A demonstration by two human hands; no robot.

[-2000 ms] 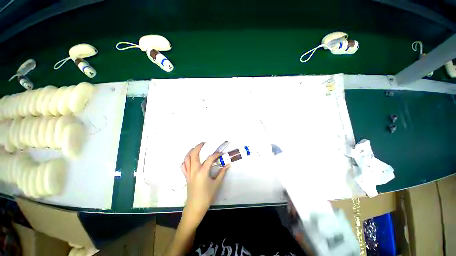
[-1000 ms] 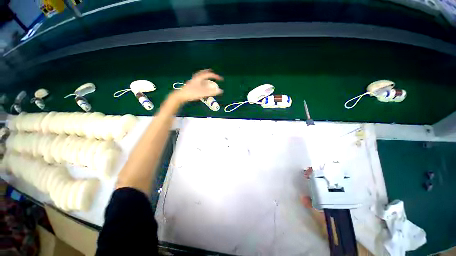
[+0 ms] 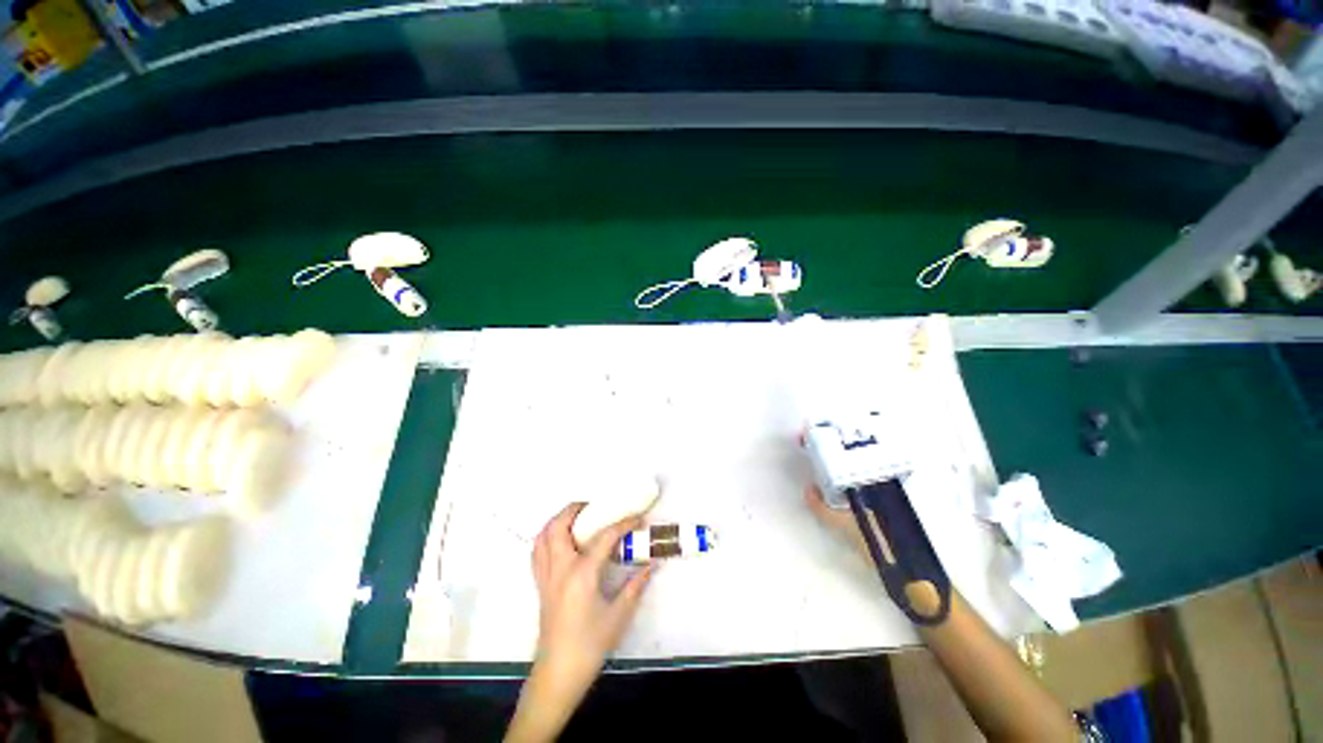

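Observation:
My left hand [image 3: 583,598] holds a striped body piece [image 3: 666,542] with brown blocks and blue bands low over the white work sheet [image 3: 682,421]. A cream oval piece [image 3: 617,505] lies under the same fingers, beside the striped piece. My right hand [image 3: 830,508] is partly hidden behind the glue dispensing gun [image 3: 859,453] and grips it. The gun's black handle points back toward me. Its thin nozzle reaches forward to the belt edge, near a corded item set [image 3: 763,274] on the green belt.
More corded item sets lie along the belt, one at the left [image 3: 388,270] and one at the right [image 3: 1020,250]. Stacked cream discs [image 3: 160,443] stand in rows at left. A crumpled tissue [image 3: 1048,549] lies right of the sheet. A metal post [image 3: 1219,218] slants at right.
My left hand has come back from the belt to the sheet with a striped piece and cream oval. The gun has shifted left and its handle tilts. The view has shifted.

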